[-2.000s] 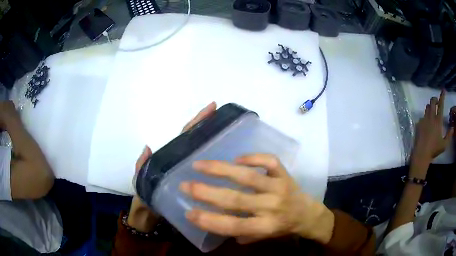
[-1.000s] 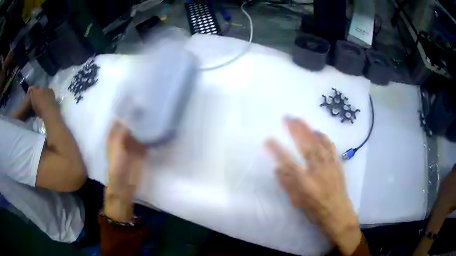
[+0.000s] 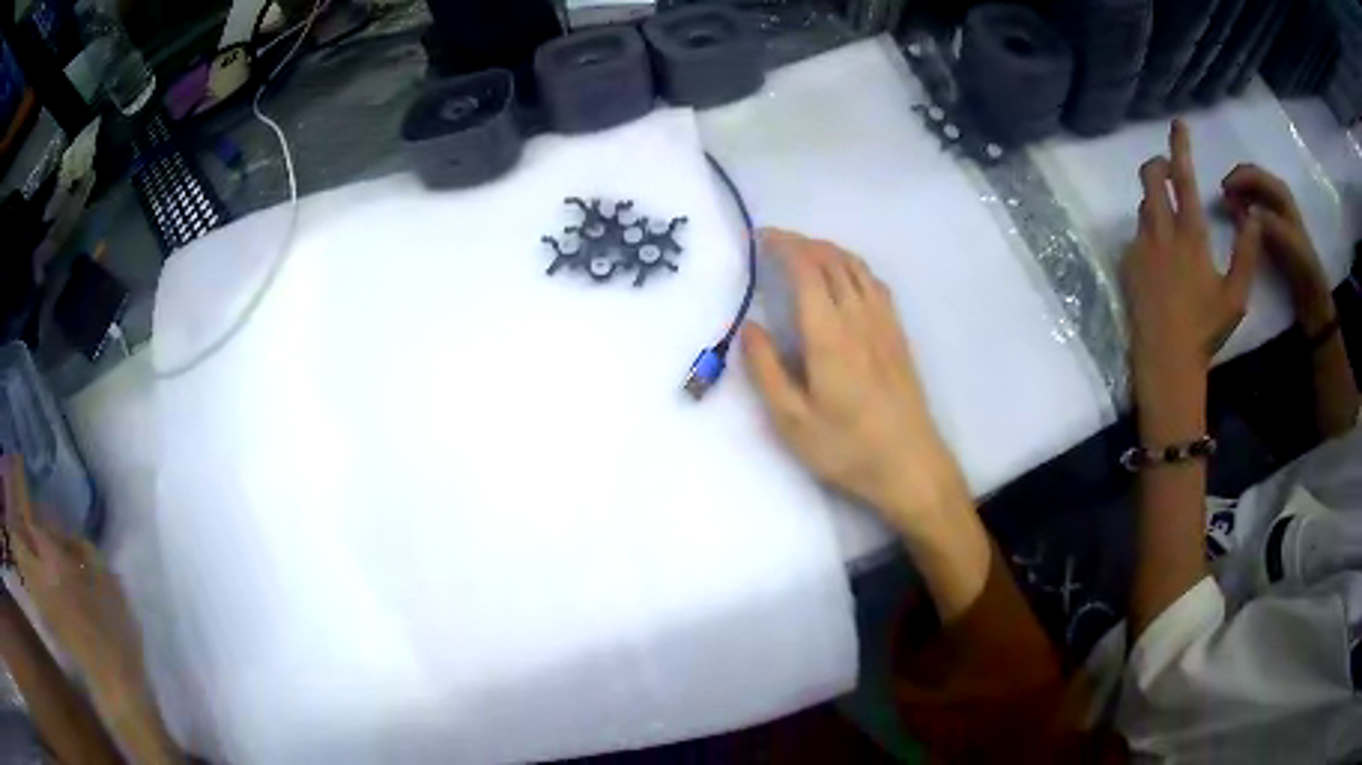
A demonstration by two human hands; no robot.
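Observation:
My right hand [image 3: 851, 374] is over the white foam sheet [image 3: 448, 493], thumb apart from the fingers, with no held part visible. It is just right of the dark cable with a blue plug [image 3: 705, 371]. I cannot tell whether it touches the cable. Grey shade shows between thumb and fingers. A translucent housing [image 3: 42, 434] is cut off by the left edge, with a hand's fingers against it. Two bare forearms show there. I cannot tell whether one is mine. A cluster of small black brackets [image 3: 614, 242] lies on the foam.
Hollow dark foam rings [image 3: 593, 75] stand along the back, with more stacked at right. A white cable [image 3: 284, 224] loops at back left. Bubble wrap [image 3: 1031, 239] runs between work spots. Another person's hands [image 3: 1180, 284] are at right.
The view has turned right. The housing, in my left hand one second ago, now shows at the left edge. My right hand has moved from the open foam to beside the cable.

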